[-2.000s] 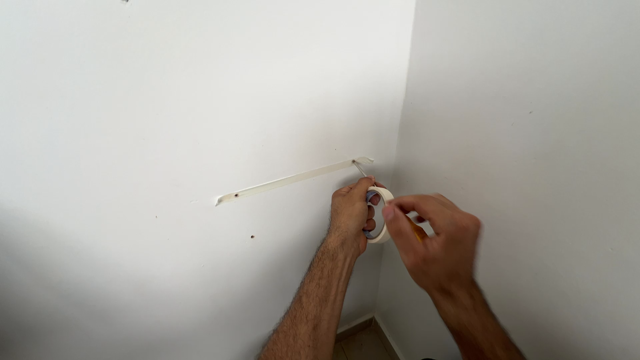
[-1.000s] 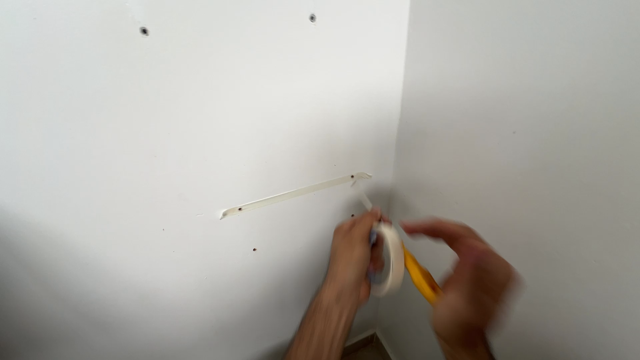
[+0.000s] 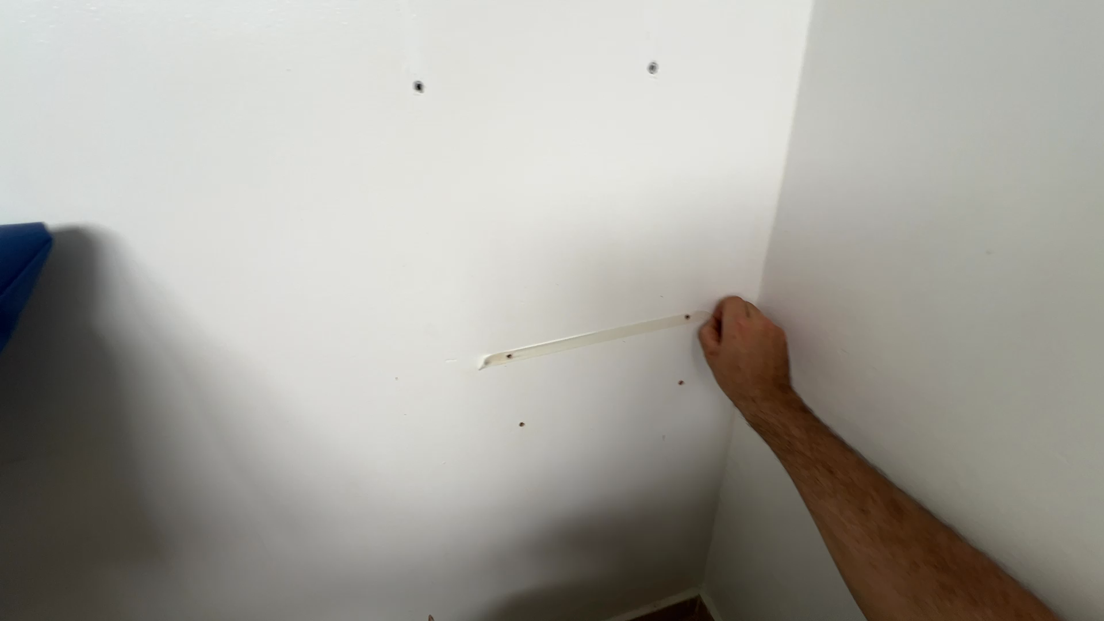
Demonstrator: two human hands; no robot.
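A strip of pale masking tape (image 3: pixel 595 338) is stuck slantwise on the white wall (image 3: pixel 259 216), its left end lifting a little. Two small dark holes show through it, one near each end. At the strip's right end, close to the wall corner, my right hand (image 3: pixel 746 349) has its fingers closed on the tape's end, as far as can be seen. Two more small holes lie below the strip, one at the left (image 3: pixel 521 424) and one at the right (image 3: pixel 680 382). My left hand, the tape roll and the yellow-handled tool are out of view.
Two larger holes, one at the left (image 3: pixel 418 86) and one at the right (image 3: pixel 653 67), sit high on the wall. A second wall (image 3: pixel 949 216) meets it at the right. Part of a blue object (image 3: pixel 19 267) juts in at the left edge. Brown floor (image 3: pixel 677 611) shows at the bottom corner.
My left hand has gone out of view with the tape roll. My right hand has moved up to the strip's right end, and the yellow-handled tool is no longer seen.
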